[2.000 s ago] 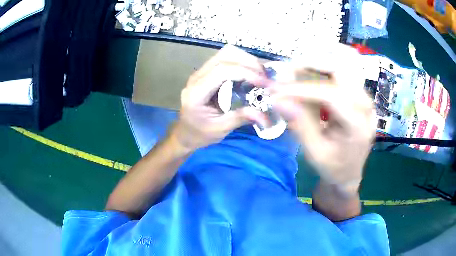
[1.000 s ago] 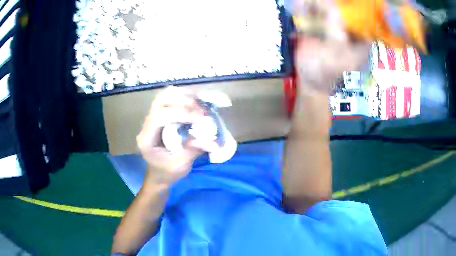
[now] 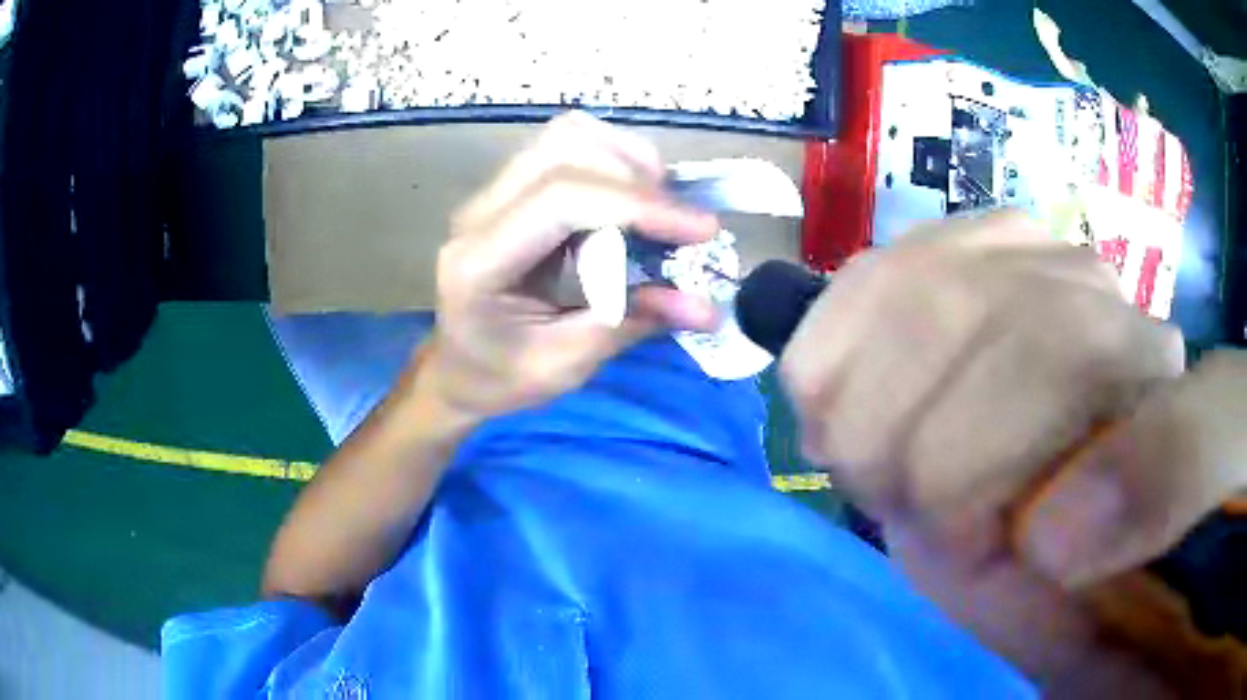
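Observation:
My left hand [image 3: 527,267] is closed around the white tripod stick body, holding it by the leg hub [image 3: 703,270]. White curved legs splay around the hub: one [image 3: 745,187] at the upper right, one [image 3: 602,276] by my palm, one below. My right hand [image 3: 957,369] is large and close to the camera, wrapped around the electric screwdriver [image 3: 777,305]. Its black nose points at the hub, and the tip is at or very near it; contact cannot be told. Part of its orange and black body shows at the lower right.
The parts tray [image 3: 547,126] of loose white pieces lies at the top, with brown cardboard [image 3: 356,226] in front. The screw feeder [image 3: 944,151] on a red base [image 3: 837,164] and a red-and-white striped packet [image 3: 1149,192] are at right. Black stacked trays [image 3: 96,205] stand at left.
My right hand has come down from the upper right with the screwdriver and brought its nose to the hub. My left hand still holds the stick body.

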